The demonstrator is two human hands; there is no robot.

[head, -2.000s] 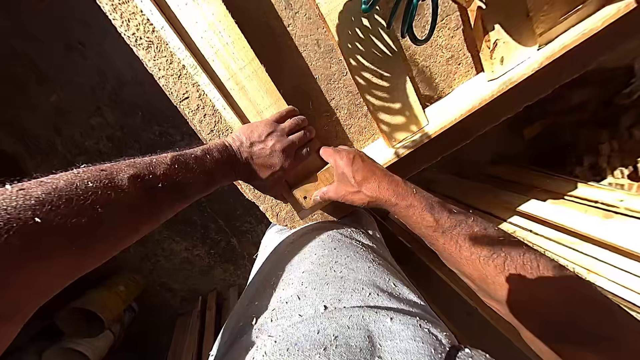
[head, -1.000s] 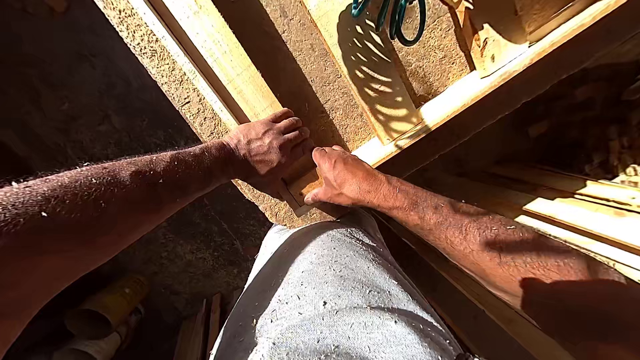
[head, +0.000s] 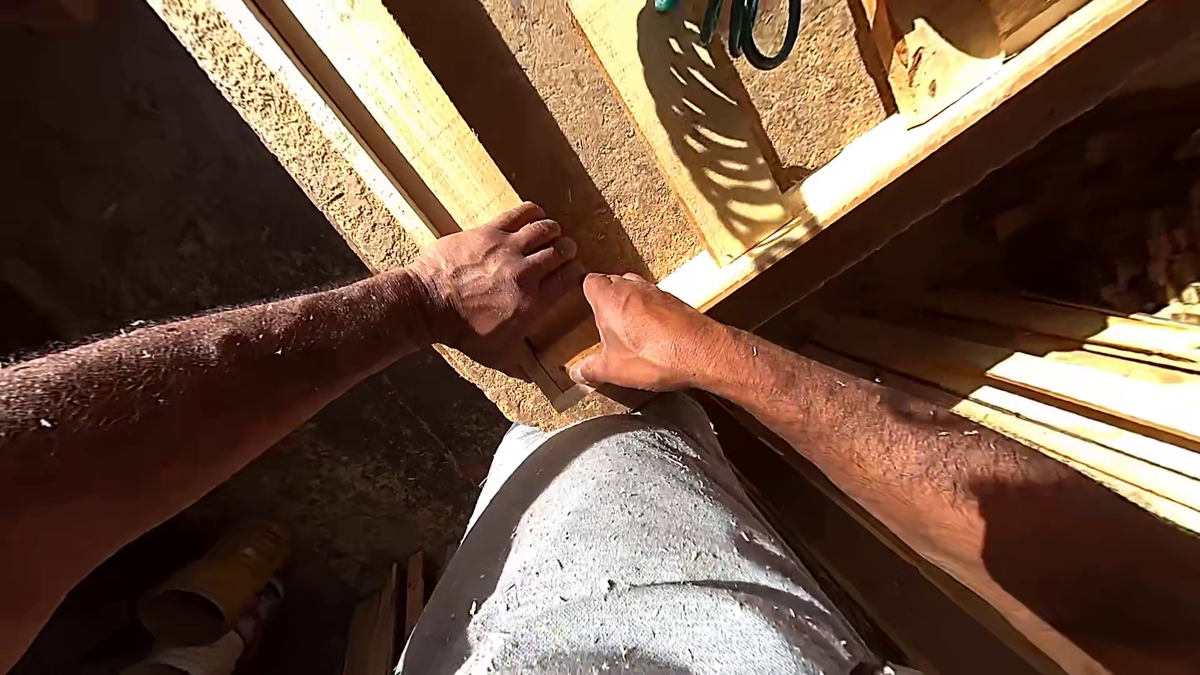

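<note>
A pale wooden board (head: pixel 412 103) runs from the top left down to a corner near my leg, lying beside a narrower wooden strip (head: pixel 328 117). My left hand (head: pixel 502 281) grips that board close to its lower end, fingers curled over its far edge. Just to the right, my right hand (head: pixel 647 333) holds the corner where the board meets a long wooden rail (head: pixel 900 155), thumb low and fingers bent. Shade and my hands hide much of the joint. A second board (head: pixel 675 112) meets the rail farther up.
All this lies on a rough, sawdust-covered surface (head: pixel 562 112). Coiled green cord (head: pixel 764 37) hangs over the second board. Stacked wooden strips (head: pixel 1087 375) lie at the right. My leg in dusty grey trousers (head: pixel 637 553) touches the near corner. A yellow cylindrical container (head: pixel 211 586) stands lower left.
My right hand has shifted slightly at the corner, its thumb drawn in from where it lay farther out two seconds ago. My left hand stays on the board.
</note>
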